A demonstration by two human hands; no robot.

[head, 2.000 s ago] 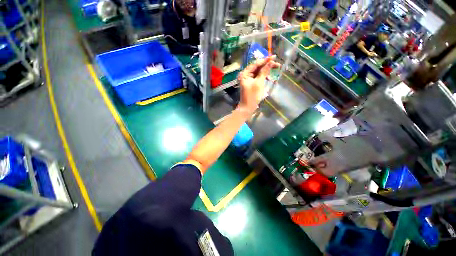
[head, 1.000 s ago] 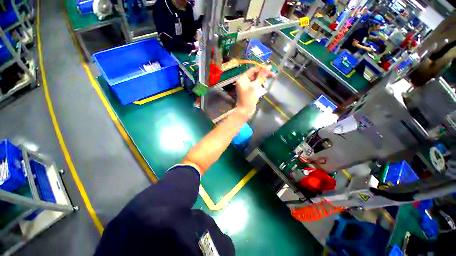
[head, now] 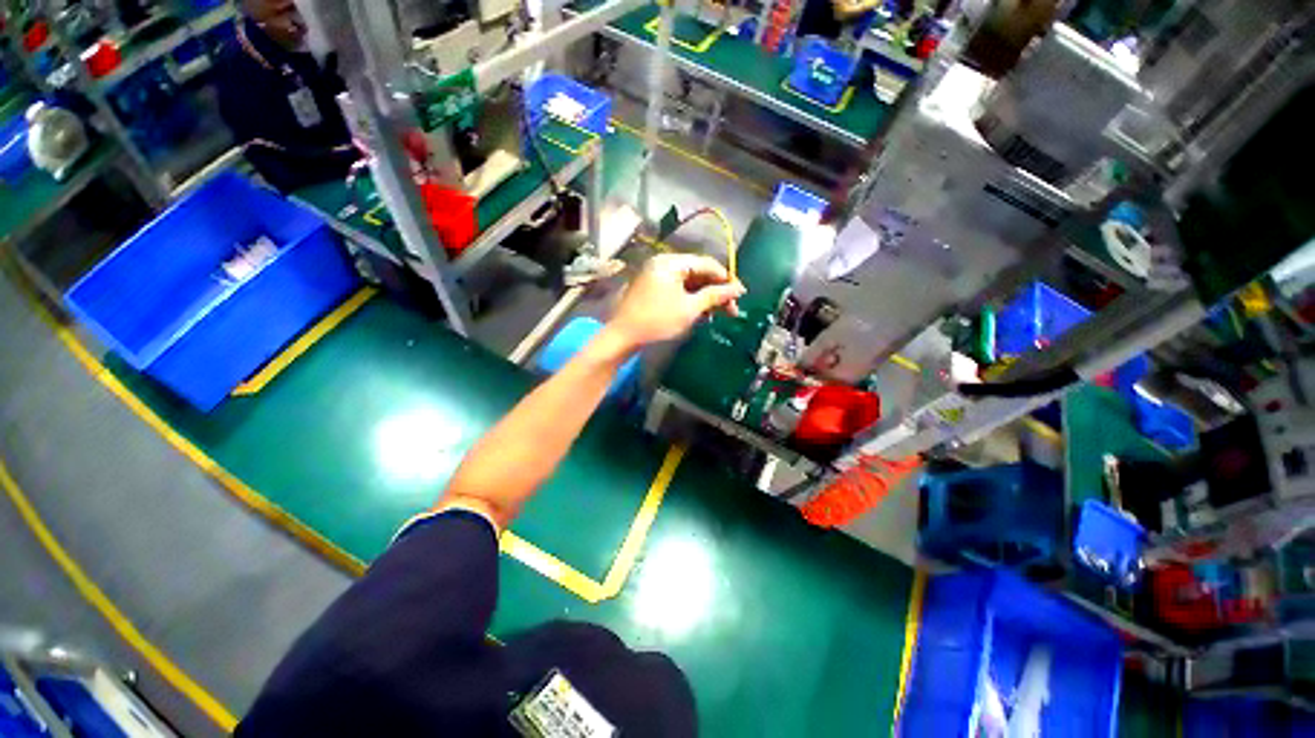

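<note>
My bare left hand is raised over the bench area at the middle of the view, with the arm stretched out from the lower left. Its fingertips pinch a thin yellow-orange wire, which rises from the fingers and curves over to the left. The far end of the wire is blurred. My right hand is not in view.
A green-topped bench with yellow tape marks runs below my arm. A large blue tote stands at its left end, another blue tote lower right. A pale machine cabinet, red box and coiled red hose are right. A person sits upper left.
The view has turned to the right, and the second blue tote has come in at lower right. My left hand still holds the wire, whose bend looks different.
</note>
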